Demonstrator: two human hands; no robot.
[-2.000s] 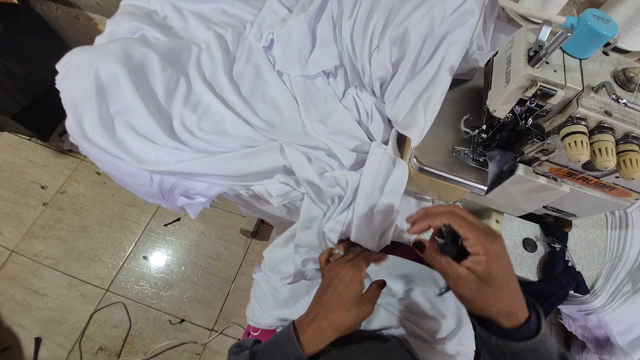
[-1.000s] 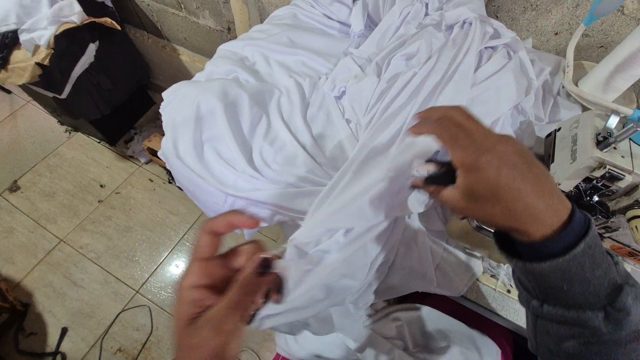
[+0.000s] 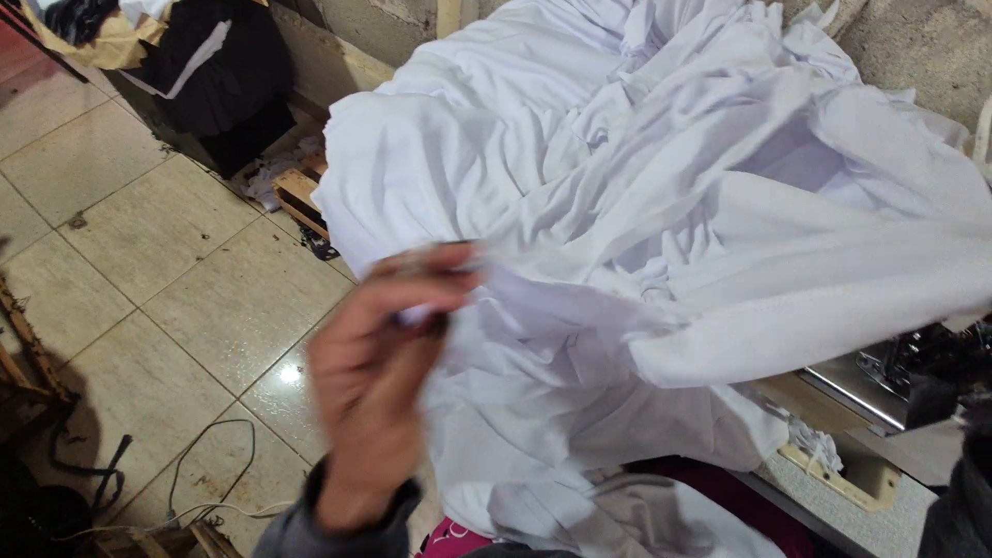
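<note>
A large heap of white knit fabric fills the middle and upper right of the view. My left hand, blurred, pinches an edge of the white fabric between thumb and fingers, left of the heap's lower part. One white piece is stretched from there toward the right edge, over the sewing machine. My right hand is out of view; only a dark sleeve shows at the lower right. The sewing machine's metal plate and part of its needle area show beneath the raised fabric.
Fabric scraps lie in a cream tray in the table by the machine. A dark bin with black cloth stands at the upper left, near a small wooden crate. Cables cross the tiled floor. A rough wall stands behind.
My right hand, seen over the fabric before, has gone out of view to the right. The white fabric now spreads rightward across the machine. The view has swung left.
</note>
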